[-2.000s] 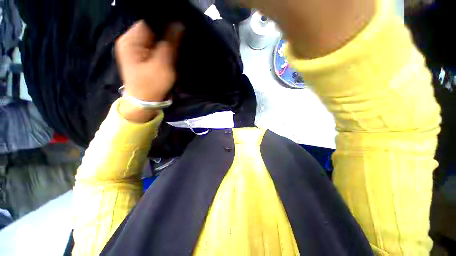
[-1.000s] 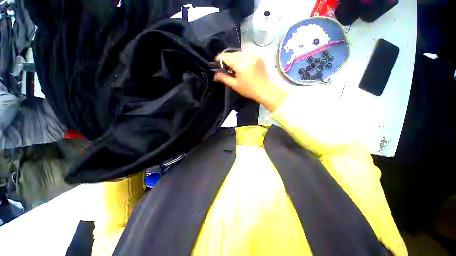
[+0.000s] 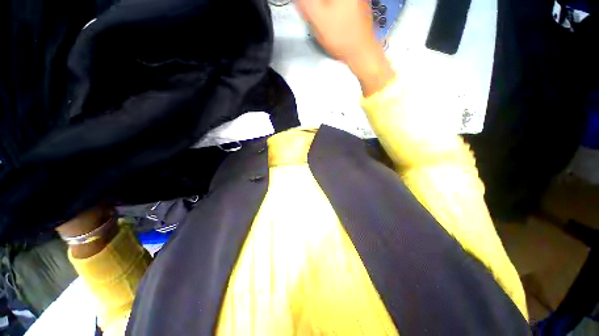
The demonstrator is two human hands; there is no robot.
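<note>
The black garment point(image 3: 151, 85) is heaped over the left side and hangs towards my lap. My left hand is hidden under the black cloth; only its wrist with a bracelet and the yellow sleeve show at the lower left. My right hand point(image 3: 338, 26) is at the top edge over the white tabletop, right of the garment, blurred and partly cut off. Whether its fingers hold anything cannot be seen. The button dish point(image 3: 392, 13) shows just right of my right hand, cut off by the top edge, with dark buttons in it.
A black mobile phone point(image 3: 449, 25) lies on the white tabletop point(image 3: 328, 95) at the upper right. Dark cloth point(image 3: 538, 98) hangs beyond the table's right edge. Brown cardboard point(image 3: 545, 252) is at the lower right. Olive cloth point(image 3: 46, 275) is at the lower left.
My right hand has moved away from the garment, up and to the right. The garment has spread lower left over my left hand. The view has shifted, so the dish and phone sit higher.
</note>
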